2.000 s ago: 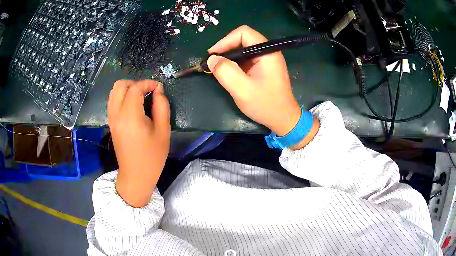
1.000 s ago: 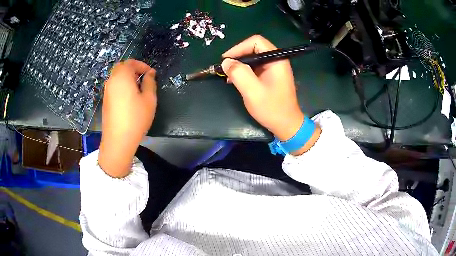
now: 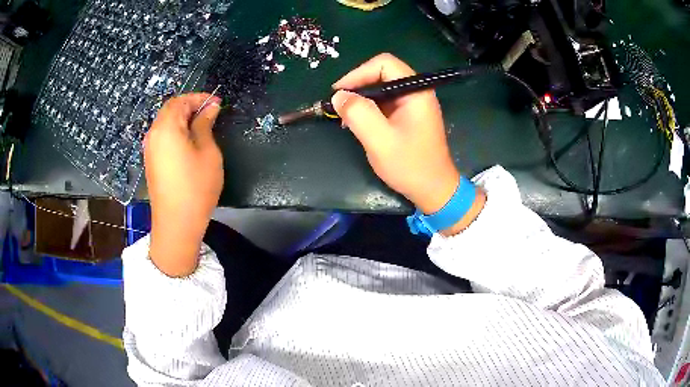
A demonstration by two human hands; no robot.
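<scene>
My right hand holds the black soldering iron like a pen. Its metal barrel points left, with the tip at a small bluish-silver circuit board on the green mat. Whether the tip touches the board cannot be told. My left hand is left of the board, away from it, by the tray edge. Its thumb and index finger pinch a thin bright strand of solder wire that points up and right. A blue wrist strap is round my right wrist.
A clear blister tray of dark modules lies at left. A pile of black components lies beside it, with white-and-red components beyond. The black soldering station and looping cable are at right. A yellow-rimmed tub shows at the far edge.
Both hands shifted from their first positions, the left leftward and the right slightly right. Since the second frame my left hand has moved slightly left and its strand shows more clearly. The board shows right of its first position.
</scene>
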